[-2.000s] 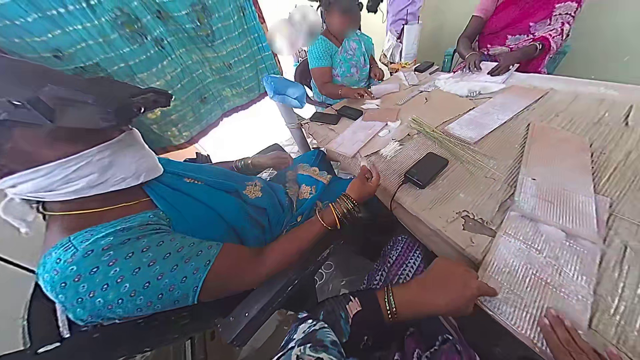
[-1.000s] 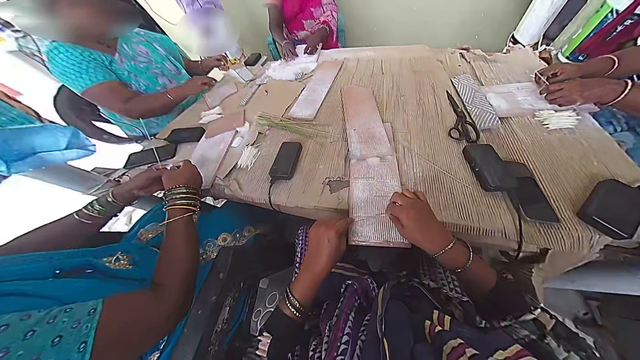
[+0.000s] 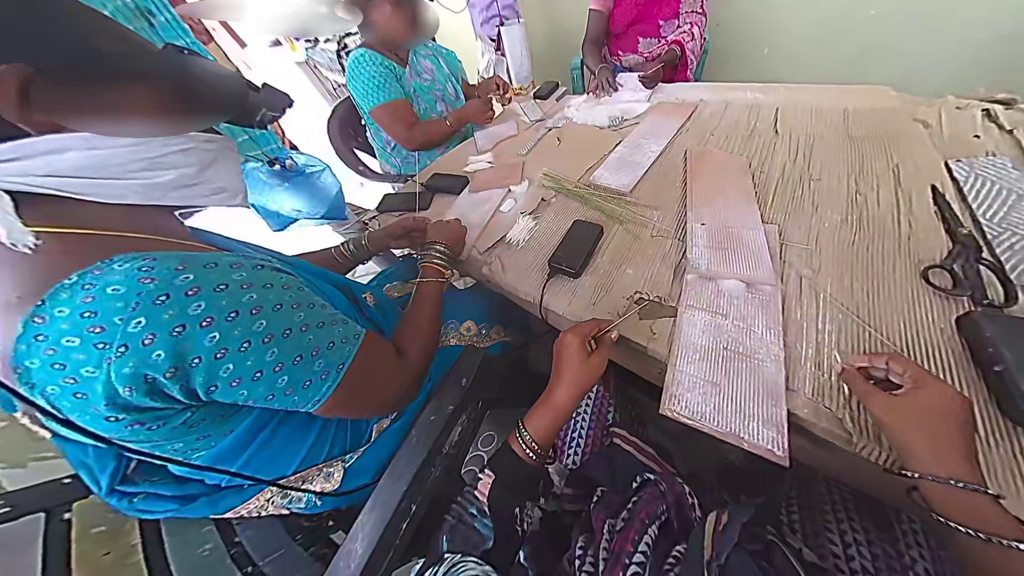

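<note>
My left hand (image 3: 580,360), at the table's near edge, pinches a thin stick that points up to the right. To the right, over the corrugated table cover, my right hand (image 3: 912,400) has thumb and fingertips together on what looks like a fine strand or fibre. Between my hands lies a ridged, white-dusted board (image 3: 728,368), its near end past the table edge. A small white tuft (image 3: 731,286) rests on it, where a second ridged board (image 3: 726,208) continues away. Thin green-yellow sticks (image 3: 596,196) lie in a loose bundle beyond my left hand.
Black scissors (image 3: 964,260) and a black device (image 3: 996,356) are at the right. A black power bank or phone (image 3: 576,248) with a cable sits left of the boards. A co-worker in blue (image 3: 192,344) sits close on the left; two other people work at the far side, near another board (image 3: 644,148).
One second ago both my hands were on the near board; now they are off it on either side, the left with a stick. The view has swung left since then.
</note>
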